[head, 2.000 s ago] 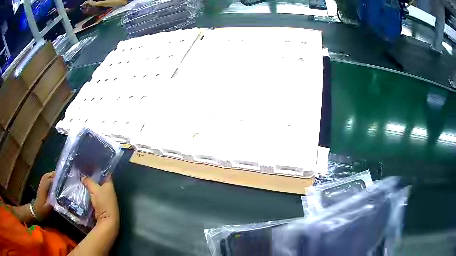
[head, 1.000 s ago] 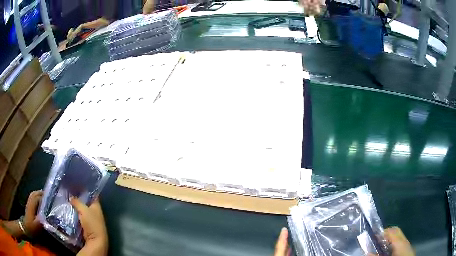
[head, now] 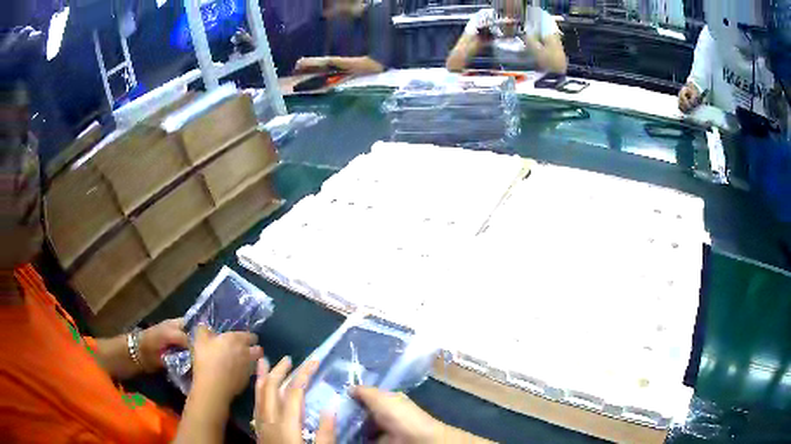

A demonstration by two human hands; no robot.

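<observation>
A flat dark bagged part [head: 369, 351] in shiny clear plastic is held low in the centre of the view. My left hand [head: 290, 403] is at its left side with the fingers spread against the bag. My right hand [head: 399, 416] grips the bag's lower right side, with the thumb on top. Whether more than one part is in my hands cannot be told. The white packing trays [head: 555, 295] lie just beyond, in two sections on a brown cardboard sheet [head: 538, 401].
A person in an orange shirt [head: 78, 373] at left holds another bagged part [head: 227, 303]. A divided cardboard carton [head: 165, 199] stands behind them. Stacked clear blister trays [head: 451, 113] lie beyond the white trays. Several people sit across the bench.
The view has swung left, showing more of the carton and the person in orange. My hands and the bagged part are now beside that person's hands, left of the cardboard sheet.
</observation>
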